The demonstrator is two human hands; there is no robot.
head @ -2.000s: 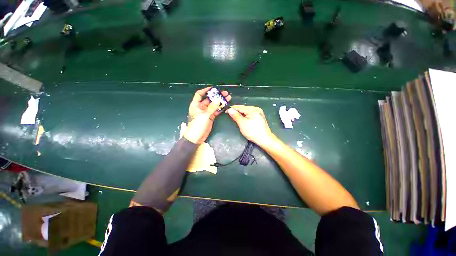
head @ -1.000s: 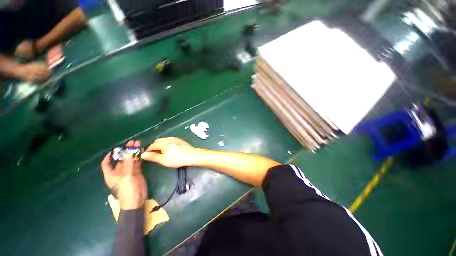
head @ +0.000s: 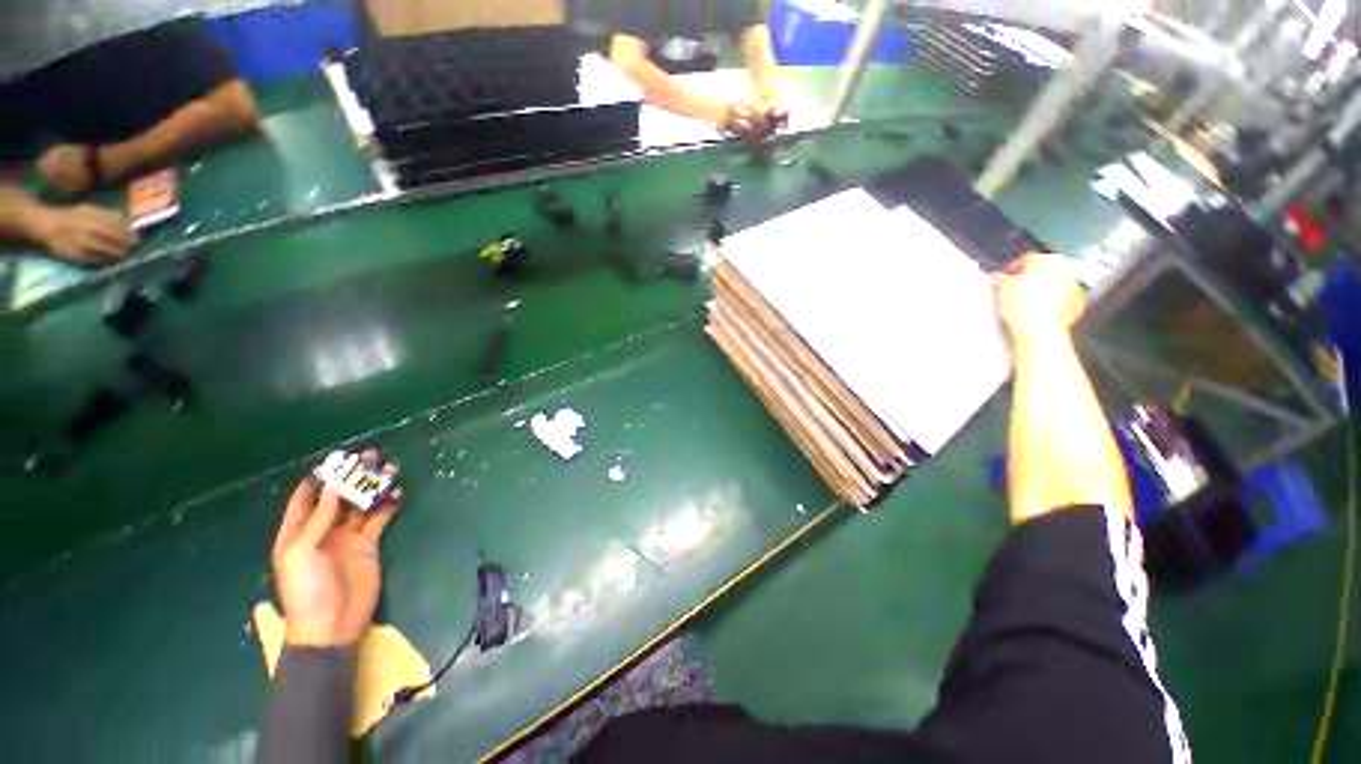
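My left hand (head: pixel 332 563) is palm up at the left and holds a small electronic unit (head: pixel 355 479) with a white face and some yellow in its fingers. A thin black cable (head: pixel 491 609) lies bunched on the green surface to the right of my left forearm. My right hand (head: pixel 1042 299) is reached out to the far right edge of a thick stack of sheets (head: pixel 918 321) with a white top. Its fingertips are at the stack's edge; whether they grip a sheet cannot be told.
Torn cream paper (head: pixel 391 675) lies beside my left forearm. White scrap (head: pixel 558 433) lies mid-surface. Dark units, one with yellow (head: pixel 503 254), lie farther across the belt. Black stacked trays (head: pixel 470 97) stand opposite, between two people's arms. A blue bin (head: pixel 1281 508) is at the right.
My right hand has left the unit and reached out to the right, to the stack's far edge. My left hand still holds the unit. The view has swung right.
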